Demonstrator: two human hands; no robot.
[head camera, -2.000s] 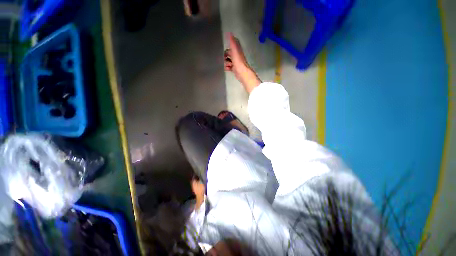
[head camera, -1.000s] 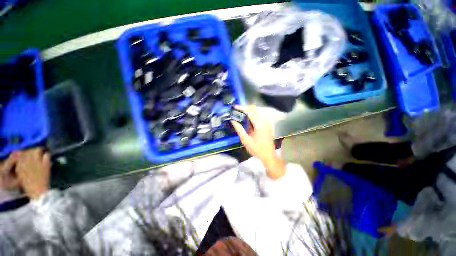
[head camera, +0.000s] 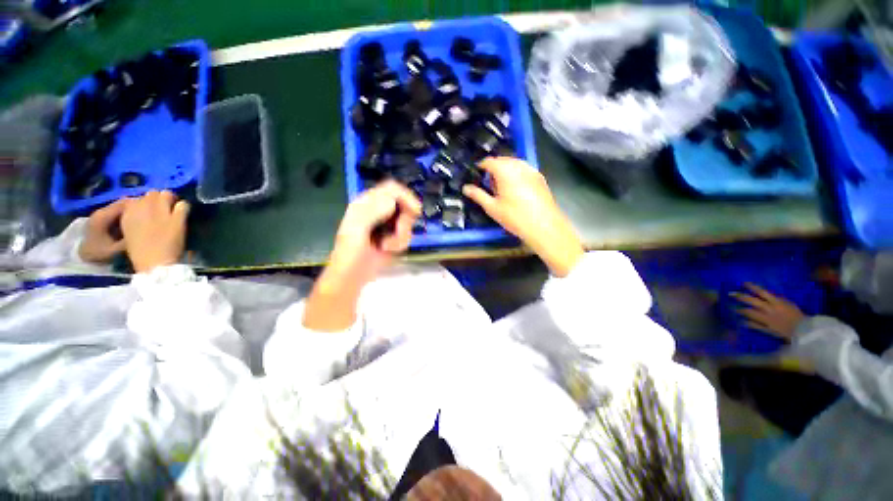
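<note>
The blue tray lies in front of me and holds many black housings, some with bright silvery bands. My left hand is over the tray's front left edge, blurred, with its fingers curled. Something dark shows between its fingers, but I cannot tell whether it is a part or a gap. My right hand reaches over the front right edge. Its fingertips are among the housings; whether they grip one is hidden. The clear plastic bag lies right of the tray, mouth open, with black contents and a white patch.
A clear box and a small dark piece lie left of the tray. A neighbour's hands are at another blue tray. A lighter blue tray is partly under the bag. Another person's hand is at right.
The view has swung from the floor back to the bench. My left hand now shows at the tray. My right hand, which held a housing near the tray's edge, is now over the housings.
</note>
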